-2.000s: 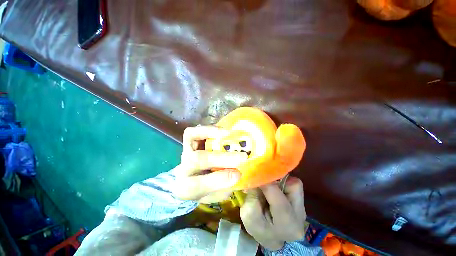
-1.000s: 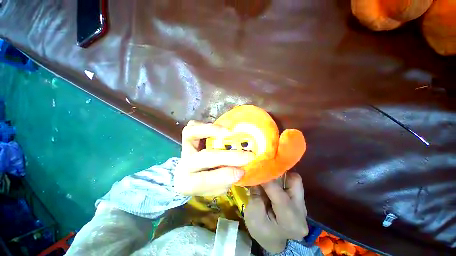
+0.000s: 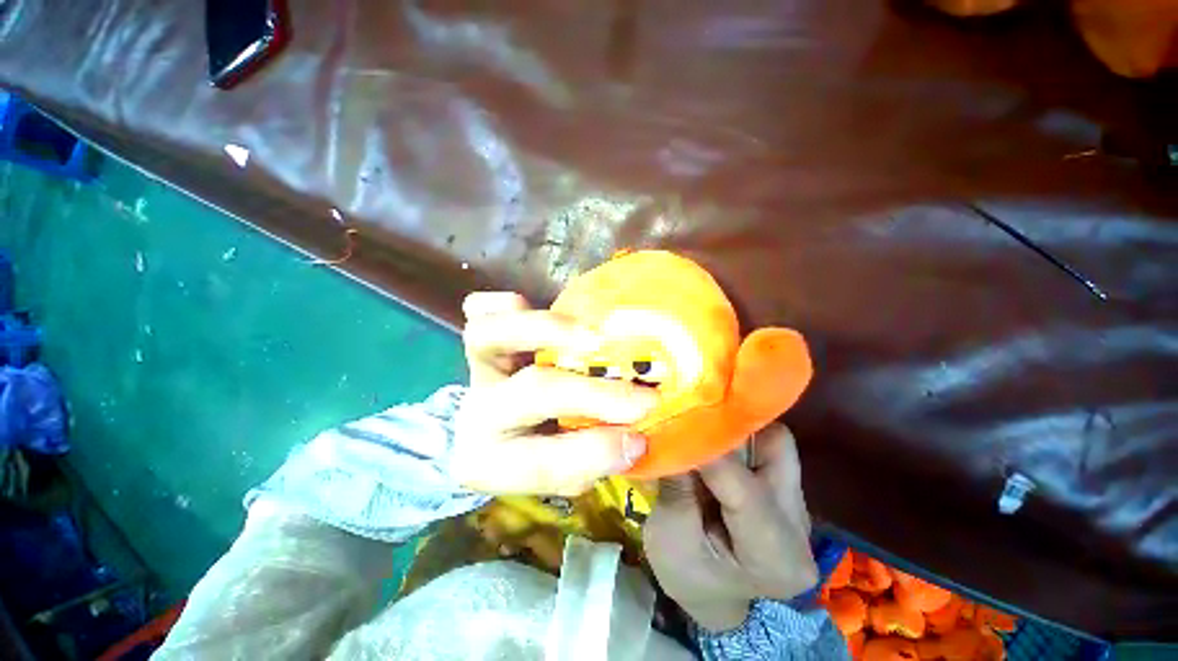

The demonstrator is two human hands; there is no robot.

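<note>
An orange plush toy with black eyes on a paler face patch is held over the lap at the table's front edge. A rounded orange limb sticks out at its right. My left hand grips the toy from the left, its fingers across the face. My right hand is at the toy's underside, fingers bent, with a thin light line at the fingertips; a needle is not clearly seen, and the toy hides what the fingertips hold.
The brown-sheeted table bears a phone, a thin dark rod, a small whitish piece and orange plush forms at the far right. A blue basket of orange pieces stands at lower right.
The view has shifted, so the far plush forms show less and the basket more. The toy sits slightly further right in view, still in my left hand. My right hand stays beneath it.
</note>
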